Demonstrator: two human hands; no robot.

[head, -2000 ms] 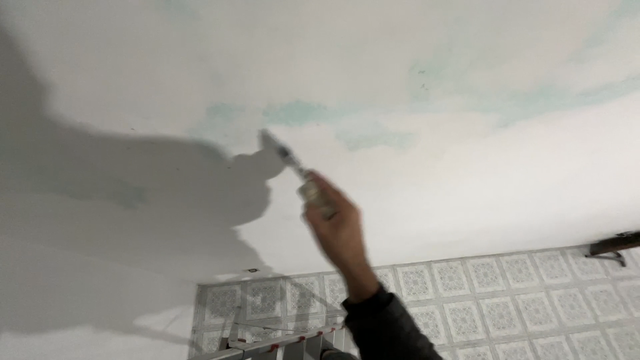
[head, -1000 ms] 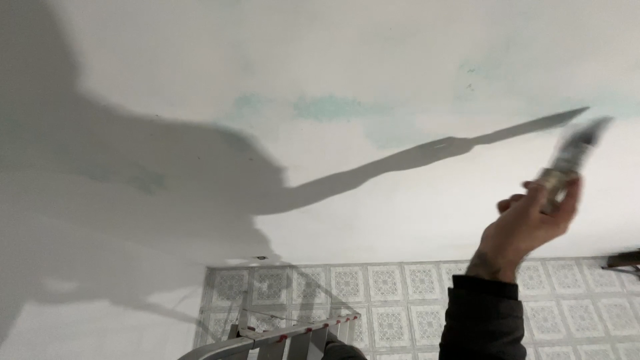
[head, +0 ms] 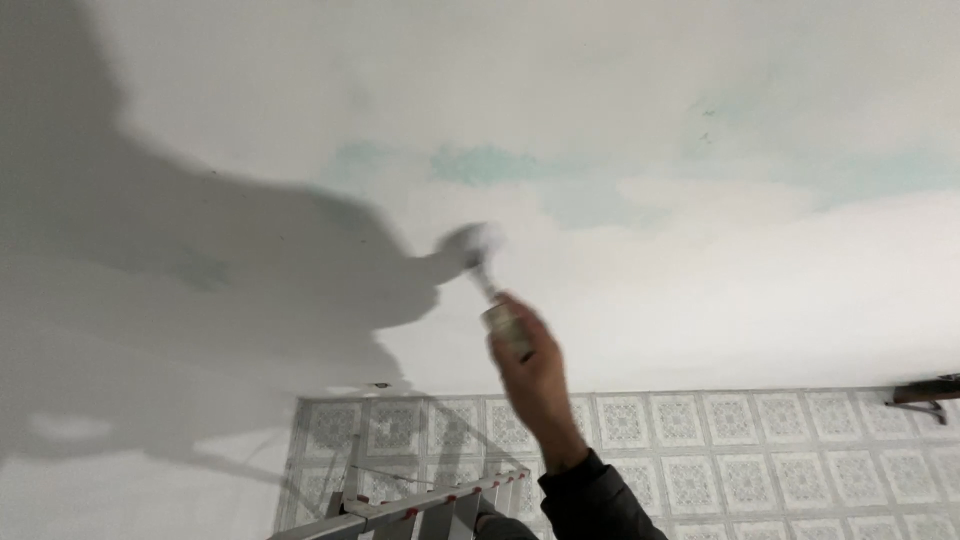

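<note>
My right hand (head: 536,367), in a dark sleeve, grips the pale handle of a putty knife (head: 487,289). The tool's blurred blade is at the white wall (head: 675,285), below a pale green patch; whether it touches the wall cannot be told. Pale green patches (head: 484,165) run across the wall, some faint and some stronger. A large shadow falls over the wall's left part and meets the tool. My left hand is out of view.
An aluminium stepladder (head: 442,499) stands below, with my dark-clad leg (head: 504,527) beside its steps. Patterned floor tiles (head: 731,420) meet the wall's base. A dark object with a bracket-like leg (head: 930,394) is at the right edge. A small fitting (head: 382,385) sits low on the wall.
My right hand has swung with the tool from the middle out to the right, clear of the green patches, and back to the middle of the wall.
</note>
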